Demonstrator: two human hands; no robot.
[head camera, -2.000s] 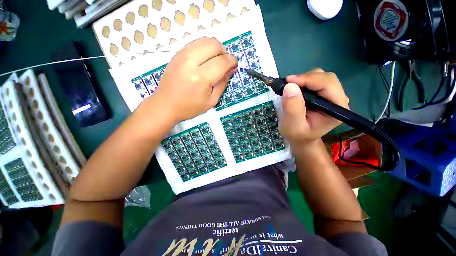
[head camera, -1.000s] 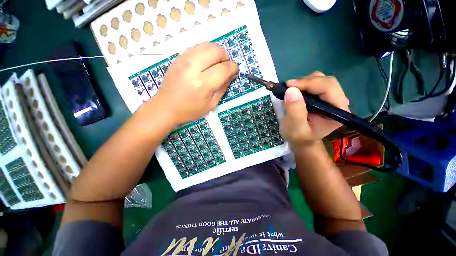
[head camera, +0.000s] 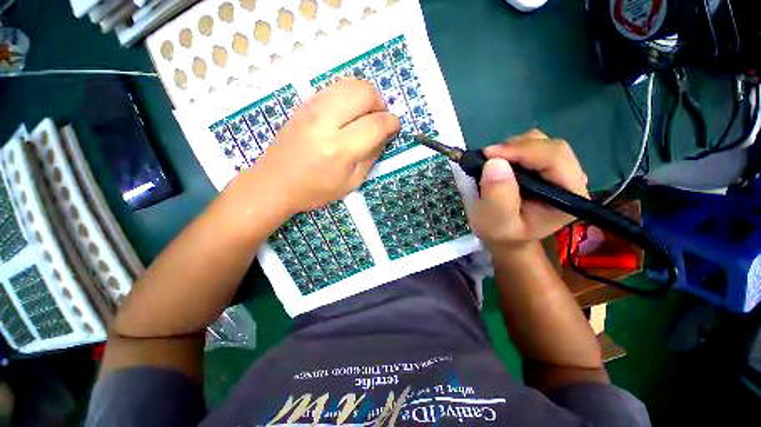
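A white board tray (head camera: 357, 218) lies in front of me, its lower edge over my lap, with green PCB panels (head camera: 417, 208) in blocks. My left hand (head camera: 338, 138) rests over the upper panels, thumb and fingers pinched together; a thin solder wire (head camera: 79, 72) runs in from the left towards it, and its end at the fingertips is hidden. My right hand (head camera: 530, 188) holds the black soldering iron (head camera: 559, 193) like a pen. The iron's metal tip points left at the upper right panel, just right of my left fingertips; I cannot tell if it touches.
A sheet with tan rounded shapes (head camera: 263, 32) lies beyond the panels. A smartphone (head camera: 133, 150) and stacked loaded trays (head camera: 71, 217) are at left. At right are a black unit (head camera: 617, 42), pliers (head camera: 684, 117), a blue bin (head camera: 709, 250) and a red item in a box (head camera: 605, 254). A clear bag (head camera: 232, 327) lies near my lap.
The tray has shifted slightly up and left in view. The iron tip and my left fingertips are now lower on the upper right panel. The wire at left hangs along a different line.
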